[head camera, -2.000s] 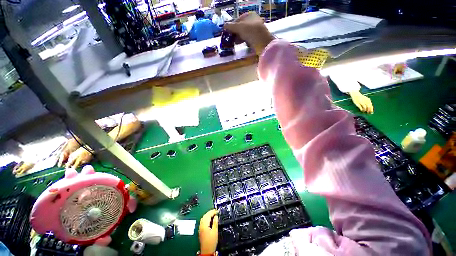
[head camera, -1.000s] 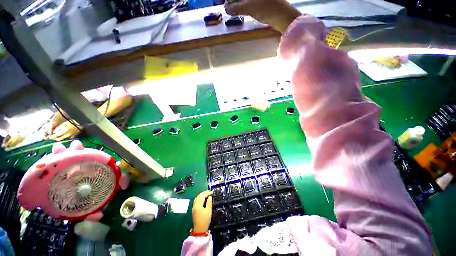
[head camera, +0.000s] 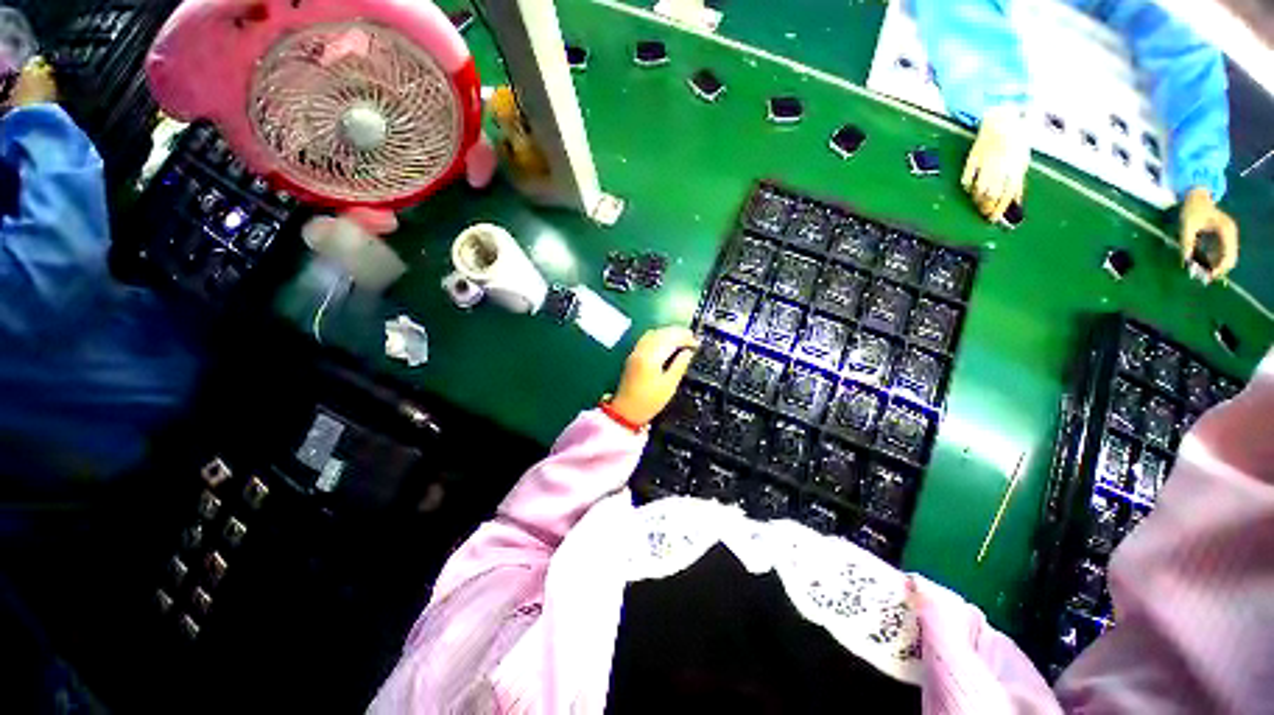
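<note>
A black blister tray (head camera: 824, 366) with a grid of pockets, filled with dark units, lies in front of my body. My left hand (head camera: 654, 374) rests at the tray's left edge, with a small dark piece at its fingertips; whether it grips this cannot be told. My right hand is out of the picture; only the pink sleeve (head camera: 1202, 559) shows at the right edge. A second filled black tray or tray stack (head camera: 1139, 419) lies to the right, partly covered by that sleeve. Single dark units (head camera: 785, 109) are spaced in a line across the green surface beyond the trays.
A pink fan (head camera: 361, 129), a white roll (head camera: 496, 268), a white slip (head camera: 602, 319) and dark units (head camera: 636, 271) lie left. A thin rod (head camera: 1000, 506) lies between the trays. Across the line, a person's hands (head camera: 995, 168) reach among the units. Another person's blue sleeve (head camera: 56, 210) is far left.
The view has swung down and left. My right arm has come back from the far shelf, its hand leaving the picture. My left hand stays by the tray. The blue-sleeved hands across the line have appeared.
</note>
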